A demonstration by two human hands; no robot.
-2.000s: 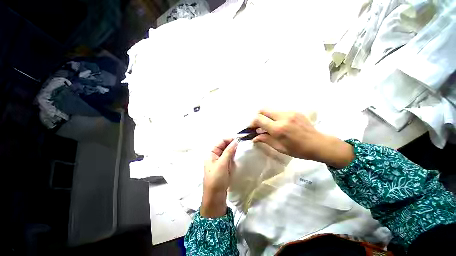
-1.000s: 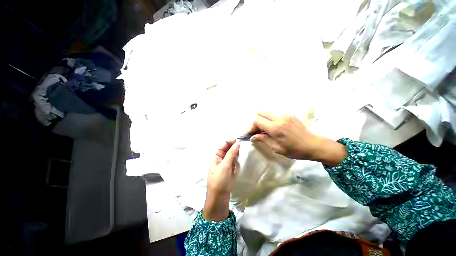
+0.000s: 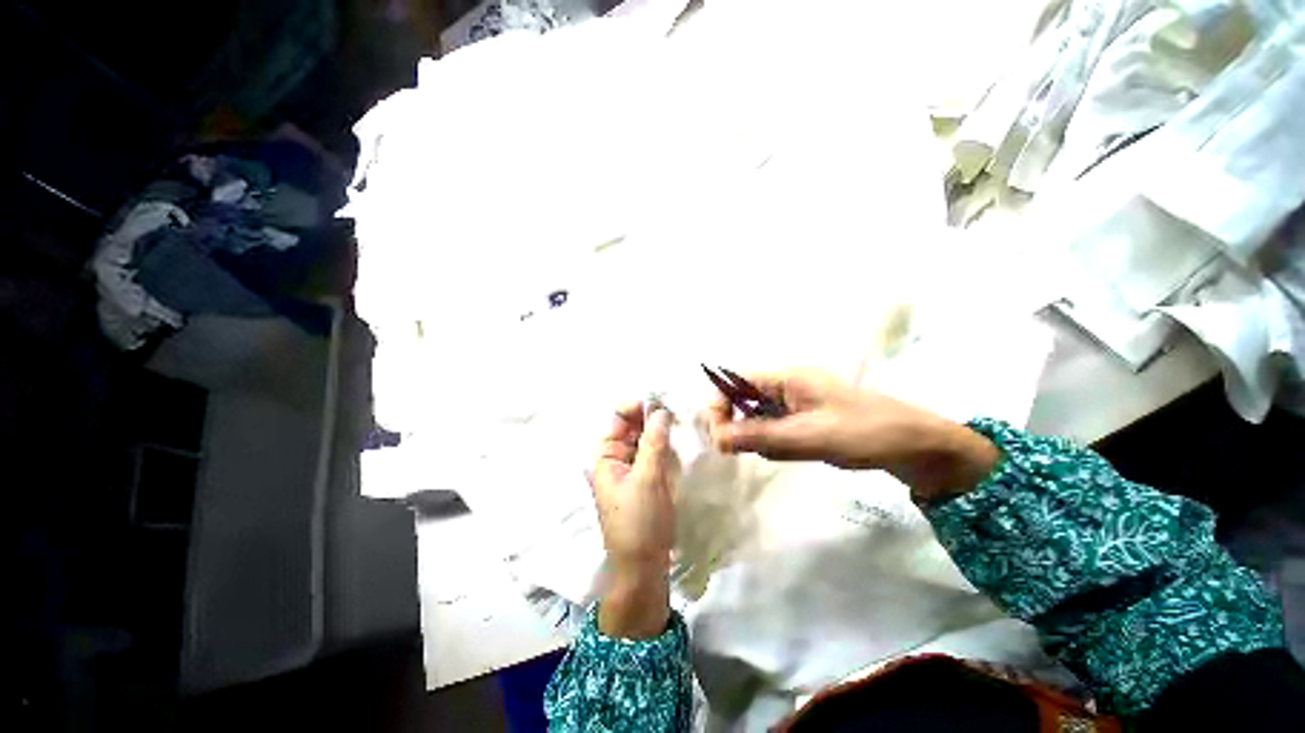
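A white garment (image 3: 802, 573) lies close to my body, its upper part overexposed and blending with the white heap. My left hand (image 3: 637, 494) pinches a small edge of it between thumb and fingertips. My right hand (image 3: 816, 420) holds dark thread snips (image 3: 740, 390), their two pointed tips slightly apart and pointing up and left. The snips are a little to the right of my left fingertips and do not touch them. Any thread end is too fine to make out.
A bright white garment heap (image 3: 573, 186) covers the table (image 3: 465, 609). A second pile of white and greyish pieces (image 3: 1159, 244) hangs over the right edge. At the left are a grey bin (image 3: 258, 501) and a bundle of dark blue-grey cloth (image 3: 201, 258).
The snips have moved away from my left fingertips and their blades show more clearly. My right hand has turned and lowered slightly. My left hand has shifted slightly left, still pinching the edge.
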